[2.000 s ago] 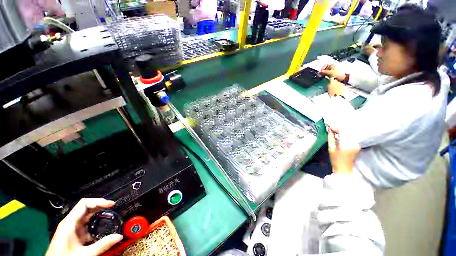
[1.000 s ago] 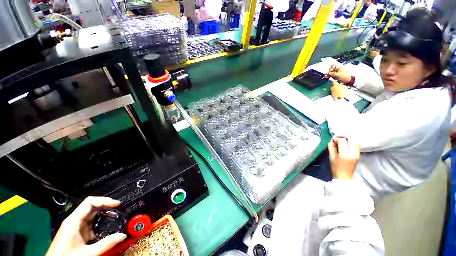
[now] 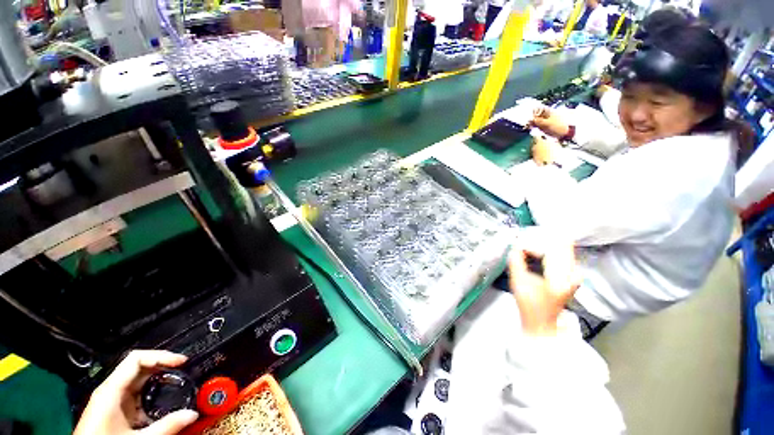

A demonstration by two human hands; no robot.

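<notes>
My left hand [image 3: 127,398] is at the lower left and grips a round black part [image 3: 168,395] by its edges, beside the red stop button [image 3: 217,396]. A red-orange parts tray [image 3: 285,401] with a heap of tiny gold-tan pieces lies just right of it. The black pneumatic press [image 3: 246,327] stands behind, with a green button [image 3: 283,342]. My right hand [image 3: 543,285] is raised at the right, away from the press. A dark spot shows between its fingers; I cannot tell whether it is a part.
A stack of clear blister trays [image 3: 407,242] lies on the green bench right of the press. A clear air hose runs along its left side. A coworker in white [image 3: 662,204] sits close at the right, near a black tray [image 3: 501,134]. A yellow-edged conveyor runs behind.
The view has shifted slightly. My right hand has tilted and its fingers have spread somewhat. My left hand still holds the black part beside the button. The coworker's head has turned towards me.
</notes>
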